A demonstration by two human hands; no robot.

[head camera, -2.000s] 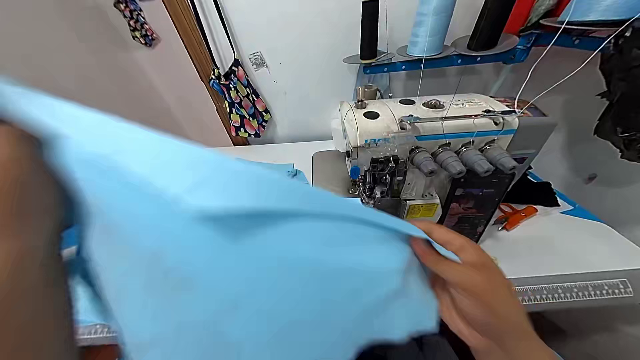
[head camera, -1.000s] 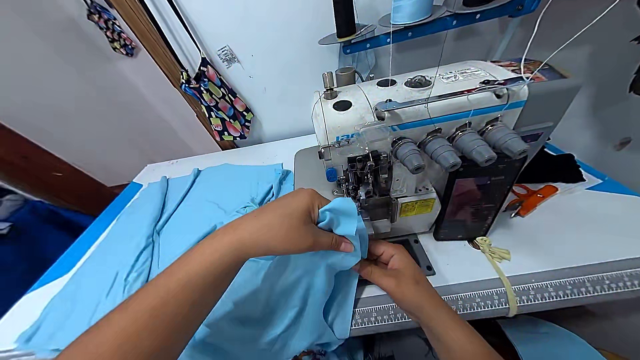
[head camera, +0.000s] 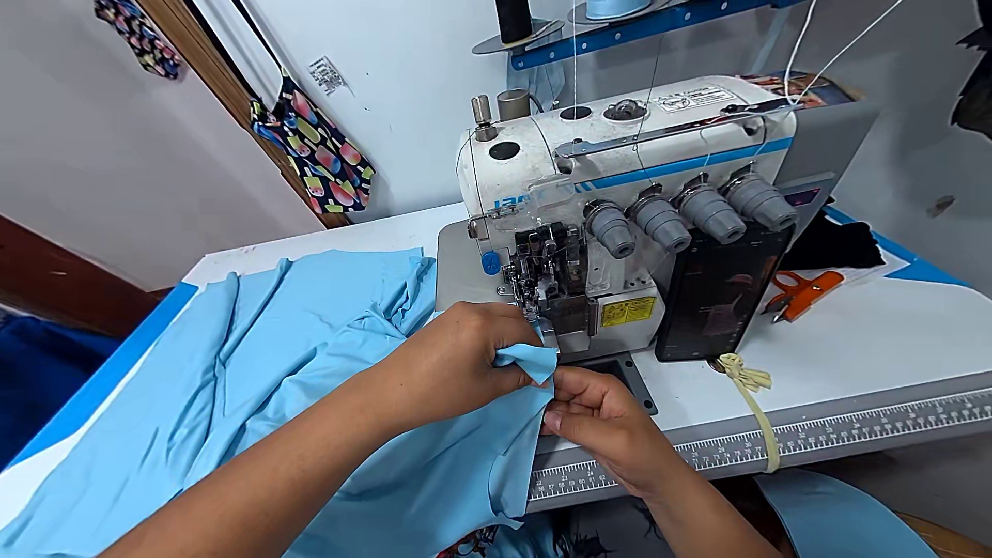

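Light blue fabric lies over the left of the table and hangs past its front edge. My left hand pinches a folded edge of it just in front of the presser foot of a white overlock sewing machine. Close beside it, at the right, my right hand grips the fabric's cut edge between thumb and fingers. The fingertips of my left hand partly hide the presser foot area. Where the fabric meets the needles cannot be seen clearly.
A dark phone leans against the machine's front. Orange-handled snips and black fabric lie at the right. A measuring tape runs along the table's front edge, with a yellow strip tied near it. Thread cones stand above.
The fabric was held up and spread two seconds ago, across the view; now it lies on the table. Since one second ago, both hands have stayed at its edge by the machine.
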